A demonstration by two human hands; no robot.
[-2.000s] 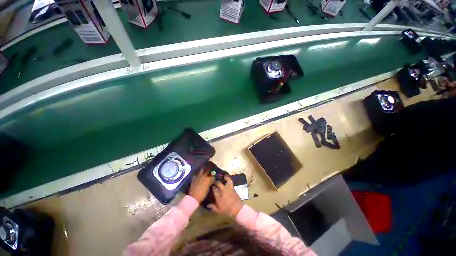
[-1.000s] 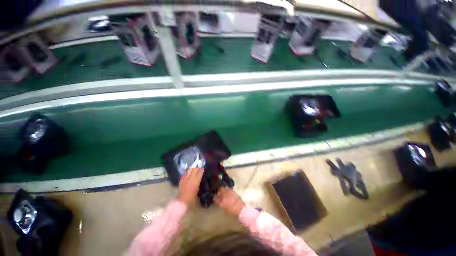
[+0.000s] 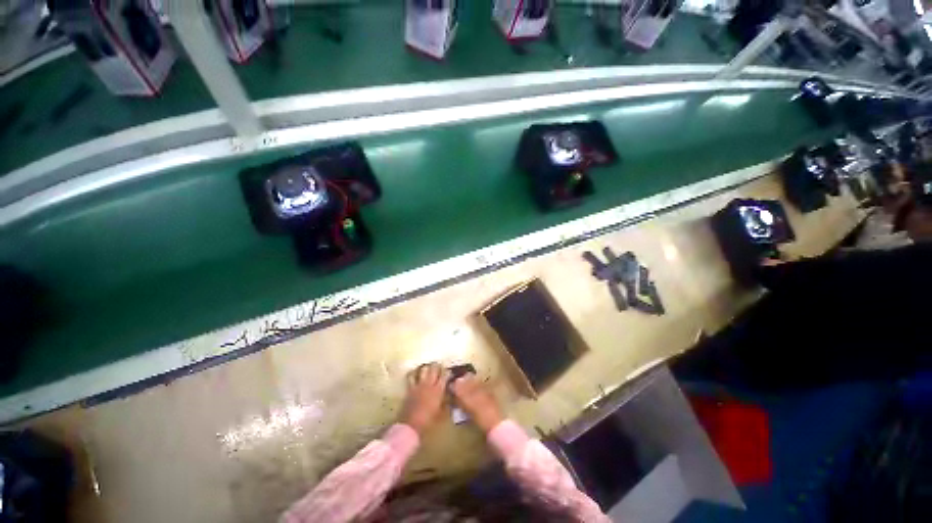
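Observation:
My left hand [image 3: 425, 396] lies on the tan bench, fingers forward, beside a small black piece, perhaps a foam pad [image 3: 462, 371]. My right hand [image 3: 475, 398] is just right of it, its fingertips on the black piece. A small white sheet [image 3: 459, 415] shows between my hands. Whether my left fingers touch the piece is too small to tell. An opened speaker [image 3: 297, 191], with a silver-rimmed driver and red wires, lies on the green conveyor ahead and to the left.
An open tray [image 3: 534, 337] with dark contents stands right of my hands, black strips [image 3: 625, 281] beyond it. A large open carton [image 3: 654, 449] is at the bench edge, a red bin [image 3: 738, 439] beyond. Another speaker [image 3: 564, 155] is on the conveyor. A dark-sleeved person works at right.
The speaker under my hands has moved onto the conveyor, and my hands have let go of it. They are now together on the bench at the small black piece.

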